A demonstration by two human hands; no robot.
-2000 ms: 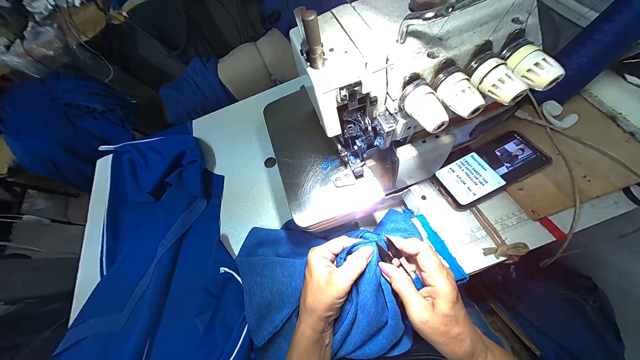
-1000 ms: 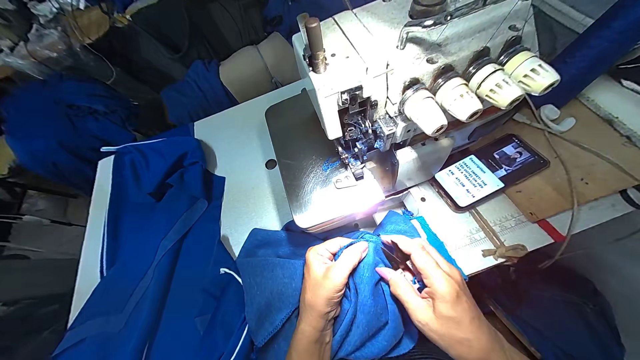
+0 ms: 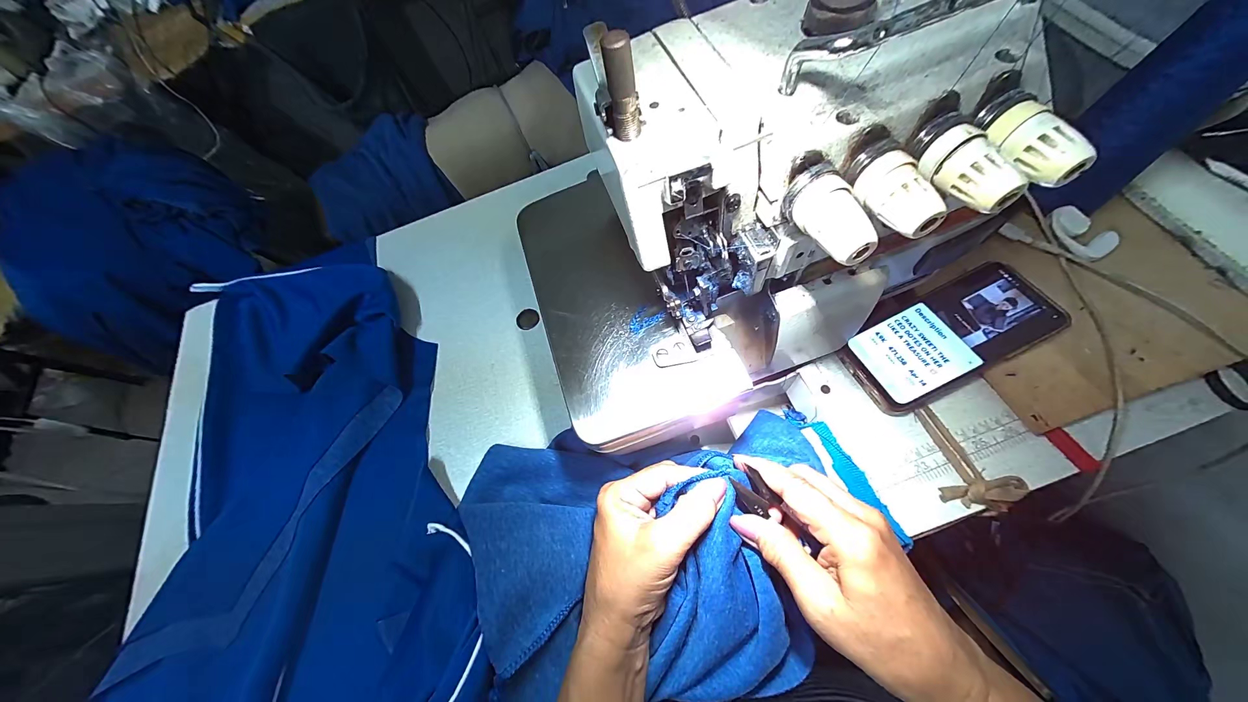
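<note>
Blue knit fabric [image 3: 546, 546] with an overlocked seam lies bunched at the table's front edge. My left hand [image 3: 648, 546] pinches a fold of it at the seam between thumb and fingers. In my right hand [image 3: 838, 556] is a small dark pair of thread snips [image 3: 756, 499], its tips close to the seam beside my left thumb. Just beyond both hands stands a white overlock sewing machine [image 3: 682, 224], its lamp lighting the metal plate and the presser foot [image 3: 694, 327]. Blue lint clings around the foot.
A dark blue garment piece with white piping [image 3: 361, 468] covers the table's left side. Right of the machine lie a smartphone [image 3: 955, 336], white earphones [image 3: 1082, 234] and a knotted cord [image 3: 985, 490]. More blue cloth [image 3: 117, 244] is heaped at the far left.
My left hand has turned up the seam fold between its fingers, and the right hand with the snips has shifted slightly beside it.
</note>
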